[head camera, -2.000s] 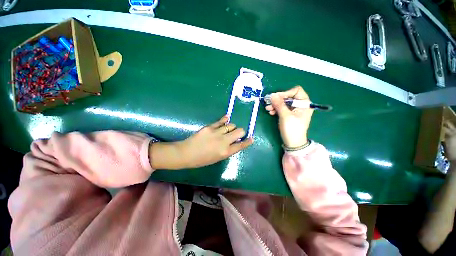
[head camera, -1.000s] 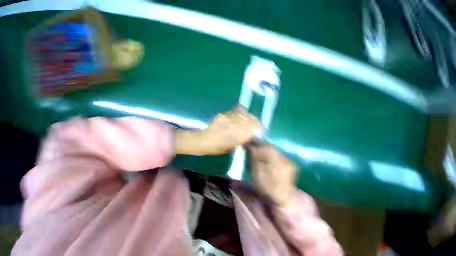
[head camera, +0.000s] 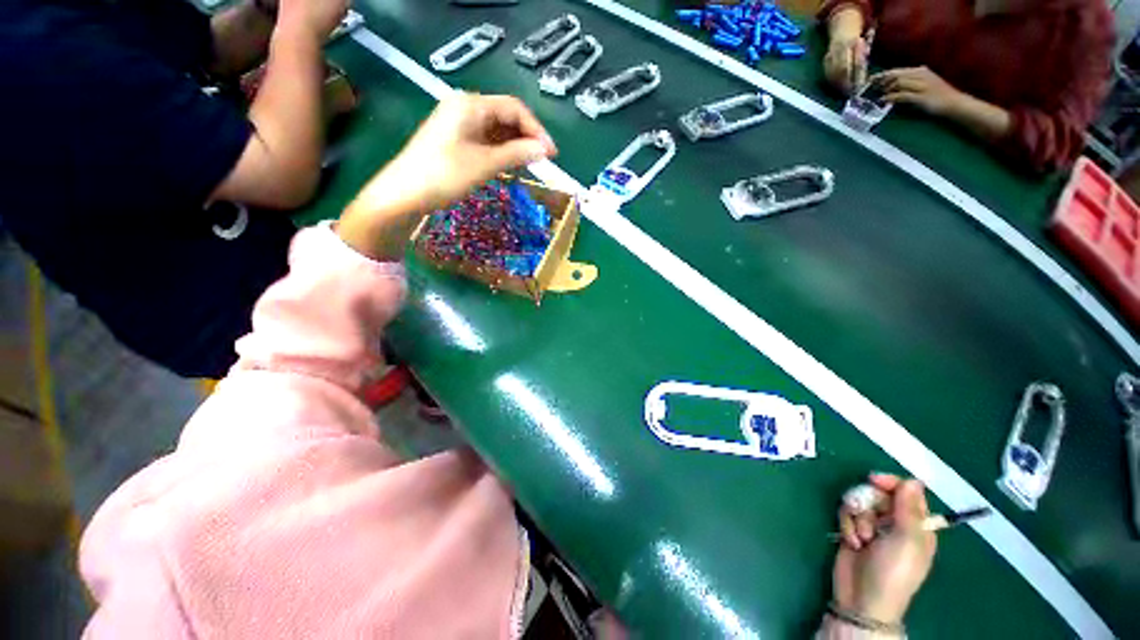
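Observation:
A white oval housing (head camera: 700, 438) lies flat on the green surface, its solid end with a blue insert (head camera: 765, 431) pointing right. My right hand (head camera: 885, 550) is beside that end, not touching it, and is closed around a pen-like tool (head camera: 960, 516) with a dark end. My left hand (head camera: 469, 144) is raised over the back of a brown box (head camera: 556, 256) heaped with blue cylinders and red leads (head camera: 494, 231). Its thumb and finger are close together; whether anything is between them cannot be told.
A housing (head camera: 634, 171) lies across the white strip (head camera: 750, 331) beyond the box; several more lie across the line. At the back are blue parts (head camera: 746, 28), a worker's hands (head camera: 919, 90) and a red compartment tray (head camera: 1103, 225). Another worker's arm (head camera: 285, 119) is at upper left.
The view has swung left. My left hand has let go of the housing and moved to the box. My right hand has moved away from my left, still with the tool.

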